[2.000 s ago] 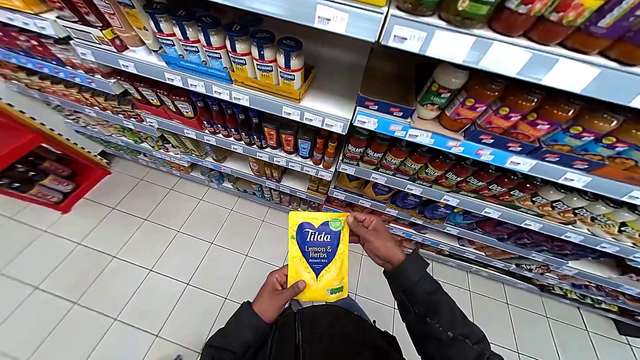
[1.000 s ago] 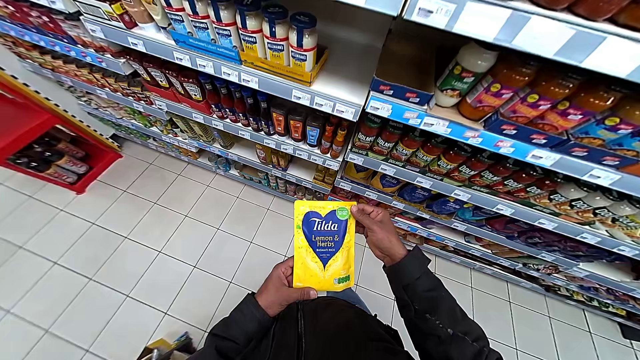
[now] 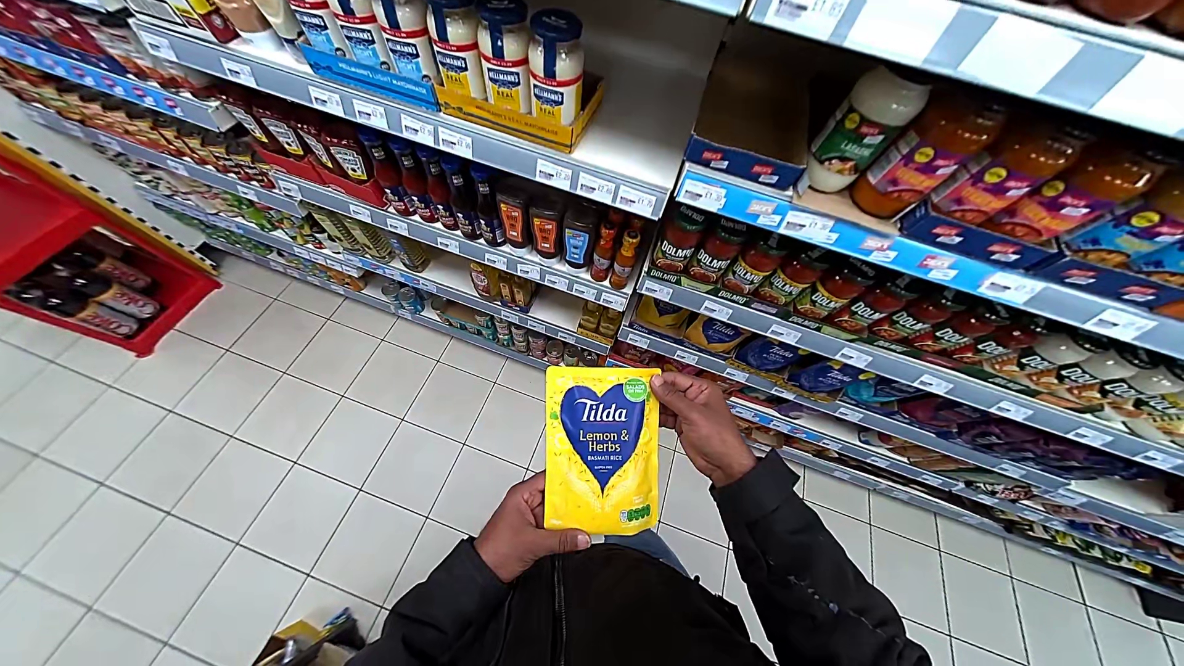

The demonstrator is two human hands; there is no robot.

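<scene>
A yellow Tilda lemon and herbs basmati rice pouch (image 3: 602, 453) is upright in front of my body, its printed front facing me. My left hand (image 3: 529, 532) grips its lower left corner, thumb across the front near the bottom edge. At the upper right corner, my right hand (image 3: 705, 424) pinches the pouch between thumb and fingers. The fingers behind the pouch are partly hidden. Similar rice pouches (image 3: 717, 331) lie on a lower shelf beyond my right hand.
Shelves hold mayonnaise jars (image 3: 507, 65), sauce bottles (image 3: 546, 227) and pasta sauce jars (image 3: 819, 294). A red display stand (image 3: 176, 314) with cola bottles is at the left. Below is a tiled floor (image 3: 305, 509); a box with assorted items (image 3: 310, 640) is at the bottom edge.
Both hands keep hold of the pouch, which has tilted slightly. The view has shifted, and the box at the bottom, absent from the earliest frame, shows more fully.
</scene>
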